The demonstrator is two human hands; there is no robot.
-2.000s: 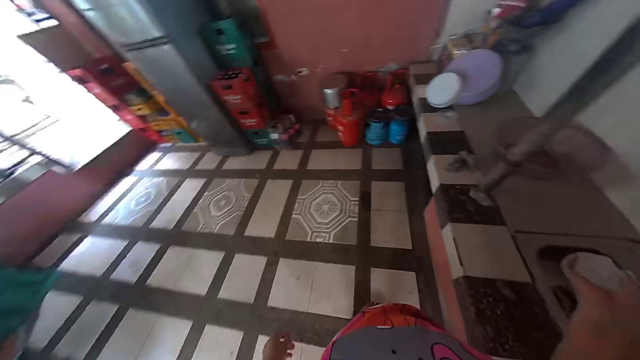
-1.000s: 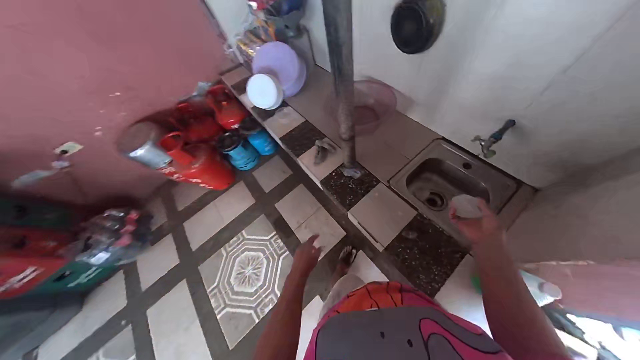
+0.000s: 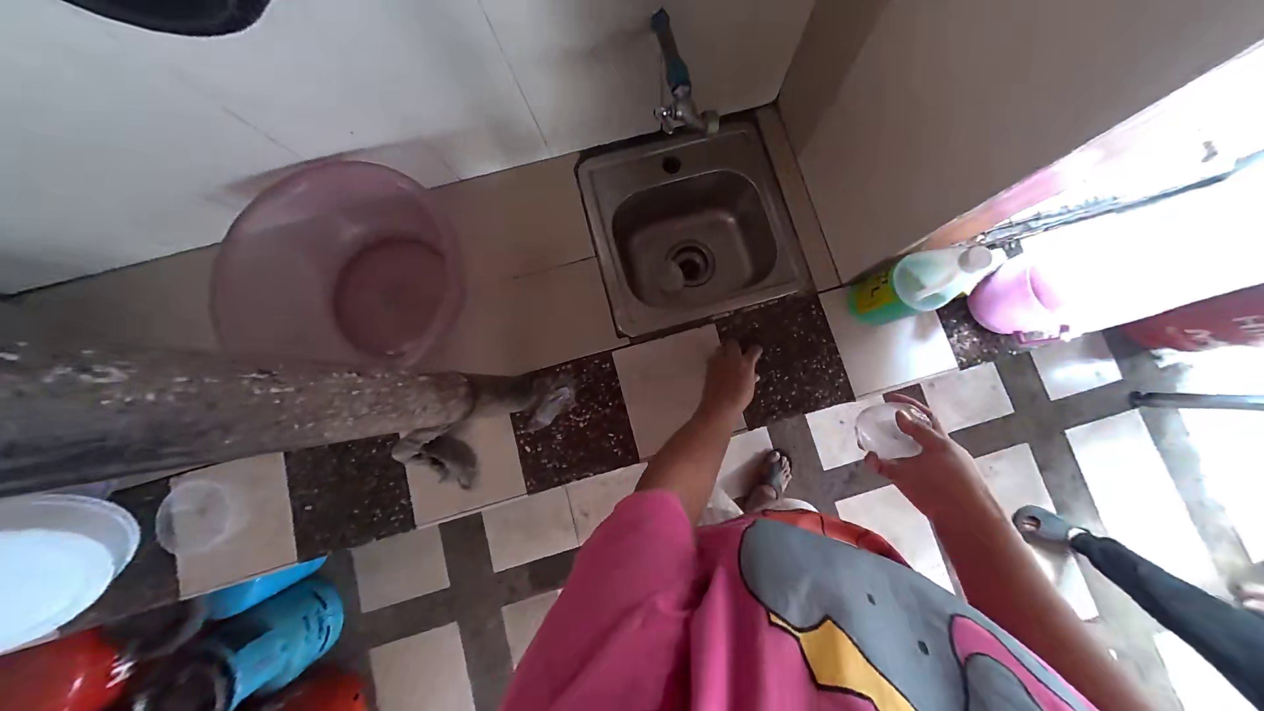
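My left hand (image 3: 733, 375) is over the tiled counter edge just below the steel sink (image 3: 706, 232), fingers apart and nothing in them. My right hand (image 3: 923, 454), out to the right above the floor, holds a small clear plastic container (image 3: 889, 431) by its side. A metal tap (image 3: 683, 111) with a blue-green pipe comes from the wall behind the sink. Something small and pale lies by the drain (image 3: 689, 265). A translucent pink basin (image 3: 341, 267) rests on the counter left of the sink.
A thick pole (image 3: 227, 410) crosses the left side, with a grey rag (image 3: 444, 456) near its foot. A white round lid (image 3: 49, 563) and blue gas cylinder (image 3: 286, 637) are at lower left. A green-liquid bottle (image 3: 879, 298) and pink container (image 3: 1017, 296) stand right. Another person's arm is at lower right.
The view has swung right and down to the sink. My right hand, over the sink basin a second ago, is now right of the counter with the clear container. My left hand has come over the counter edge.
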